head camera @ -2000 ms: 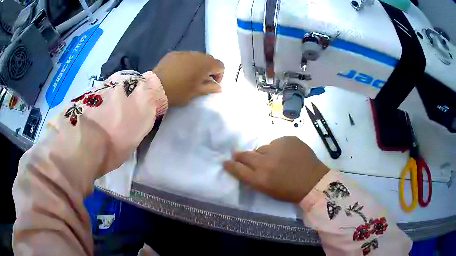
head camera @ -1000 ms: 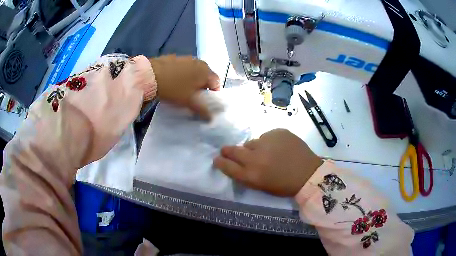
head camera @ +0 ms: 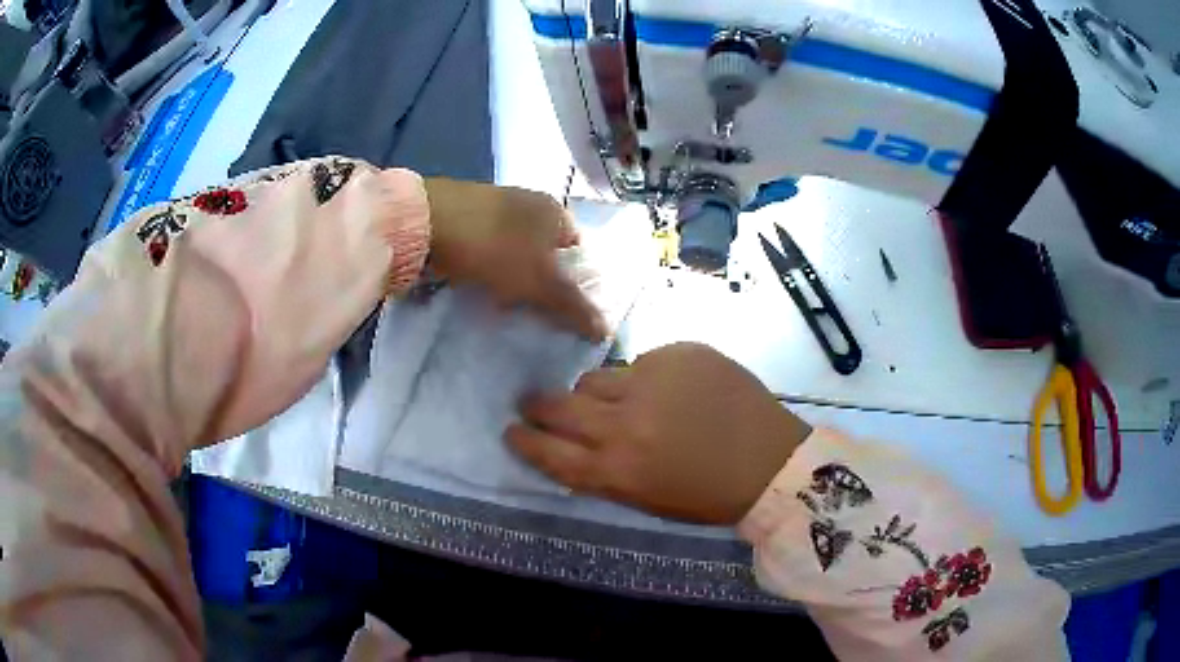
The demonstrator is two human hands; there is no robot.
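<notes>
The white pocket bag cloth (head camera: 447, 388) lies on the table in front of the machine, wrinkled near my hands. My left hand (head camera: 518, 252) is on its upper part, blurred, with fingers pointing toward my right hand. My right hand (head camera: 660, 433) rests on the cloth's right side with its fingertips on it. Whether either hand pinches the cloth is unclear. The dark grey garment panel (head camera: 388, 91) lies behind and left of my left hand. The presser foot area (head camera: 663, 226) is beyond my hands, brightly lit, and no cloth is clearly seen under it.
The white sewing machine head (head camera: 828, 104) stands at the upper right. Black thread snips (head camera: 813, 300), a dark red-edged case (head camera: 1003, 285) and scissors with yellow and red loops (head camera: 1074, 433) lie right. A blue label strip (head camera: 175, 142) is left. Measuring tape (head camera: 518, 537) runs along the front edge.
My left hand has moved down and right over the cloth, closer to my right hand. My right hand has shifted slightly left. The view has shifted, so the machine appears further left and higher.
</notes>
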